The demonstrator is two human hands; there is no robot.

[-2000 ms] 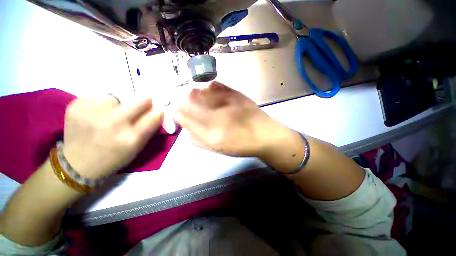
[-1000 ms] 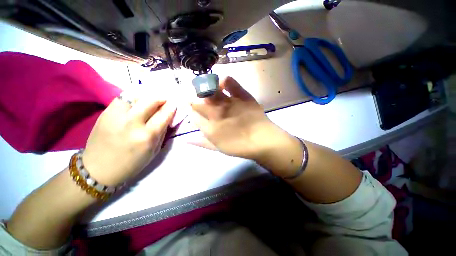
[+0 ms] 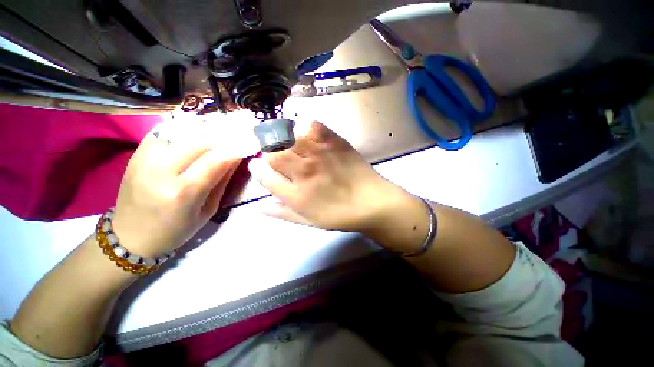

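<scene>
A magenta fabric panel (image 3: 64, 161) lies at the left of the table and runs under my left hand towards the needle. My left hand (image 3: 168, 186) is on the panel beside the machine head, its fingertips washed out by glare. My right hand (image 3: 319, 175) is just below the grey tension dial (image 3: 275, 134), fingers bent and pinched at the fabric's edge. A bit of magenta shows between the hands. The presser foot and needle are hidden by glare and fingers.
The sewing machine head (image 3: 172, 36) hangs over the work. Blue-handled scissors (image 3: 450, 100) and a slim blue-and-metal tool (image 3: 348, 79) lie on the bed at right. A black rectangle, perhaps a phone (image 3: 570, 147), is at the right end. Magenta fabric shows below the ridged table edging (image 3: 287, 283).
The magenta panel has swung and shifted at the left, now partly behind the machine head. Both hands have come in close under the head. The whole view has shifted a little.
</scene>
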